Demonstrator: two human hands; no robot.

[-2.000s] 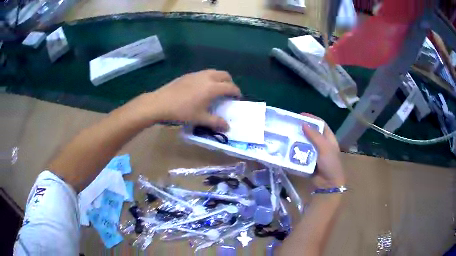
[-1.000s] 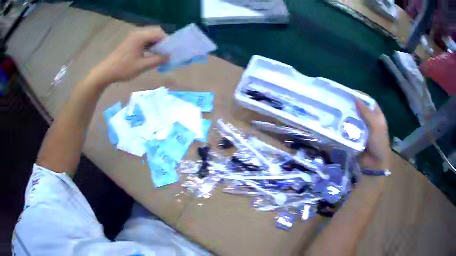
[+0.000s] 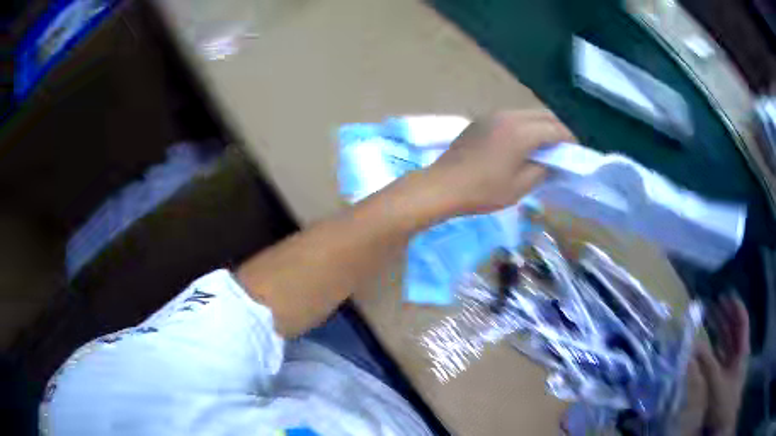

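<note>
My left hand (image 3: 510, 162) grips the near end of the white inner tray (image 3: 638, 200), which is tilted so that its outer side shows and its inside is hidden. My right hand (image 3: 721, 362) is blurred at the lower right, below the tray and apart from it, with fingers apart. Beside it lies a pile of clear-wrapped pale sticks (image 3: 596, 315) with dark cables and bluish-purple parts. Light blue cards (image 3: 447, 260) and white leaflets (image 3: 430, 132) lie partly under my left forearm and hand.
The bench is covered in brown cardboard (image 3: 340, 60). A white box (image 3: 634, 89) lies on the green belt (image 3: 519, 38) at the upper right. A brown carton with bagged items (image 3: 145, 204) stands left of the bench, with a blue bin (image 3: 51, 38) at the upper left.
My left hand has let go of the leaflet and blue card and taken hold of the tray. My right hand has let go of the tray and moved below it. The view has swung left.
</note>
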